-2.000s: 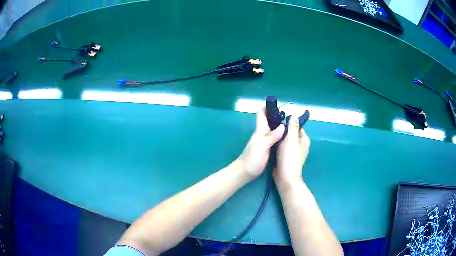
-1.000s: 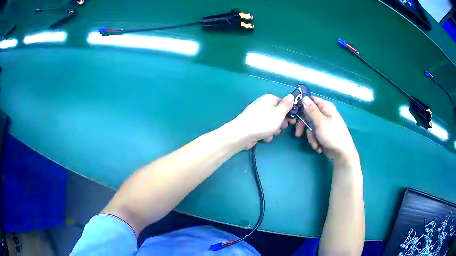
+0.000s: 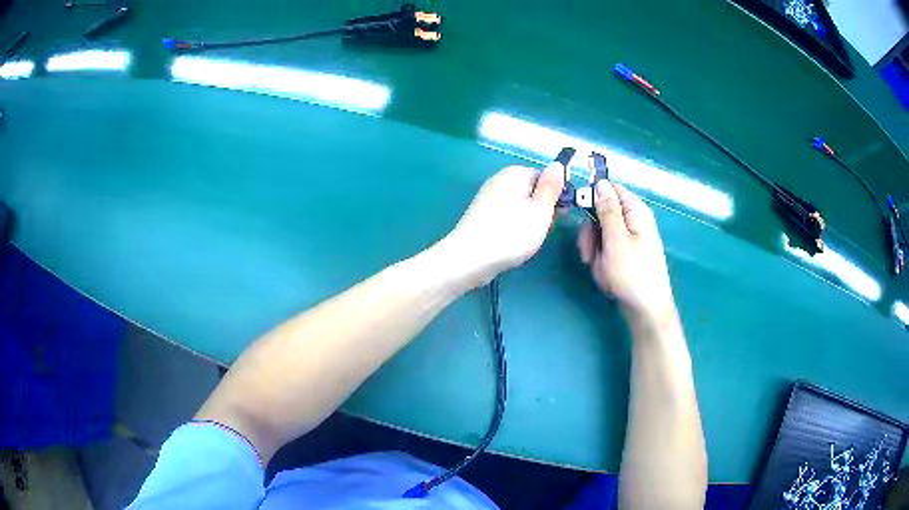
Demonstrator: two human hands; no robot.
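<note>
A black clamp [image 3: 569, 195] is held between both hands above the green bench, with its two ends spread apart and pointing away from me. My left hand [image 3: 510, 218] grips its left side. My right hand [image 3: 626, 239] grips its right side. Most of the clamp is hidden by my fingers, and I cannot make out a spring. A black cable [image 3: 499, 364] hangs from under my left hand over the bench edge, its blue end at my lap.
Clamp leads lie on the glossy strip at the upper left [image 3: 289, 37] and at the right [image 3: 733, 149], with more at the far right. A black spring tray [image 3: 803, 423] stands at the lower right. Another tray is at the upper right.
The clamp's ends first stood upright in both hands, then were close together; now they are spread apart. The cable now reaches my lap. The leads on the strip appear shifted left in view.
</note>
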